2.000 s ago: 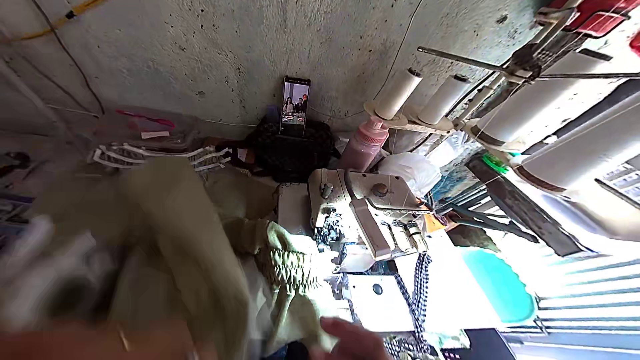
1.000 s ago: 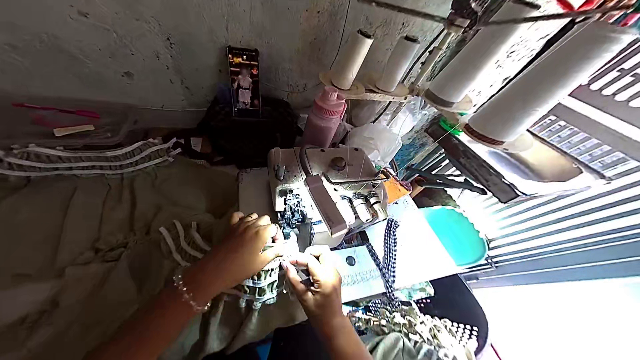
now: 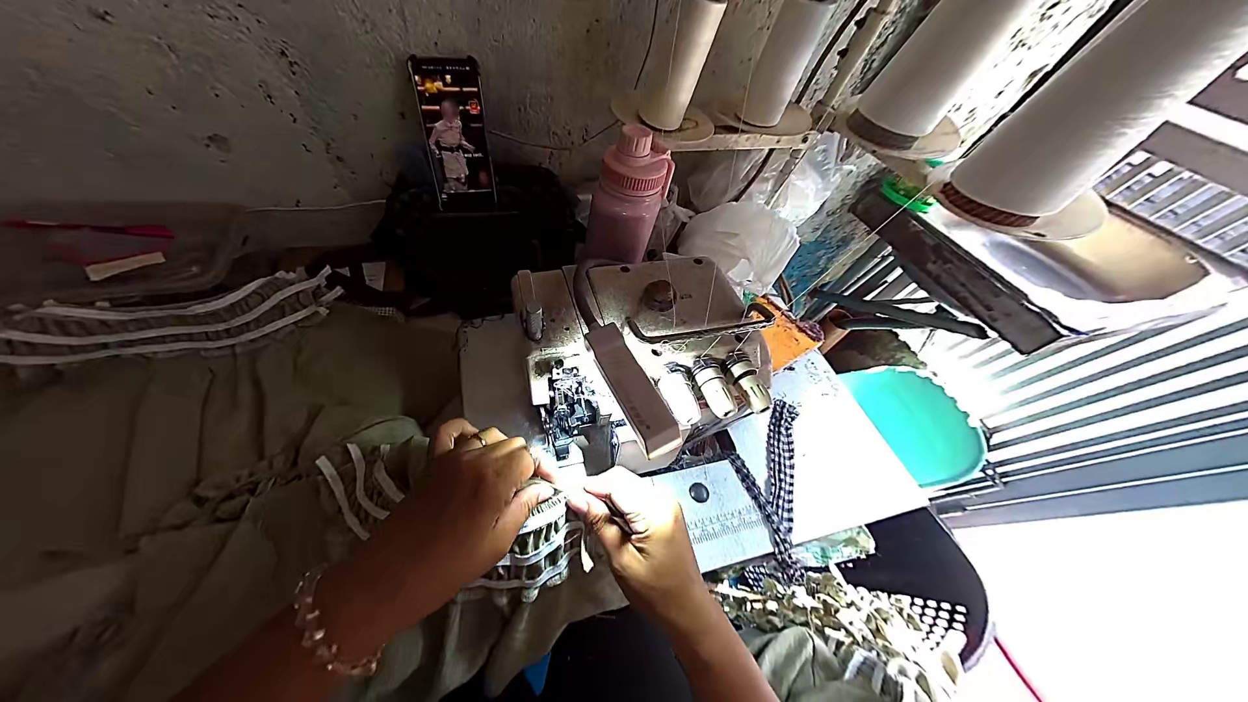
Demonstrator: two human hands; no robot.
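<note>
Olive fabric [image 3: 263, 409] with gathered bands and white elastic strips [image 3: 541, 556] lies in front of an overlock sewing machine [image 3: 673, 302]. My left hand [image 3: 478, 497] pinches the gathered edge just below the presser foot area [image 3: 570, 419]. Close to its right, my right hand [image 3: 634, 526] grips the same edge between thumb and fingers, with a small dark tool, its kind unclear, in the palm. The two sets of fingertips nearly meet under the machine's light. A bracelet circles my left wrist.
Behind the machine stand a pink bottle [image 3: 624, 210] and an upright phone [image 3: 452, 136]. Thread cones [image 3: 1102, 107] rise at upper right. A checked strip [image 3: 780, 468] lies on the white machine table [image 3: 848, 468]. A teal basin [image 3: 912, 424] and a black basket [image 3: 951, 565] are at right.
Two seconds ago the hands were low in view and blurred; one second ago both were at the gathered edge, where they remain. The view has shifted.
</note>
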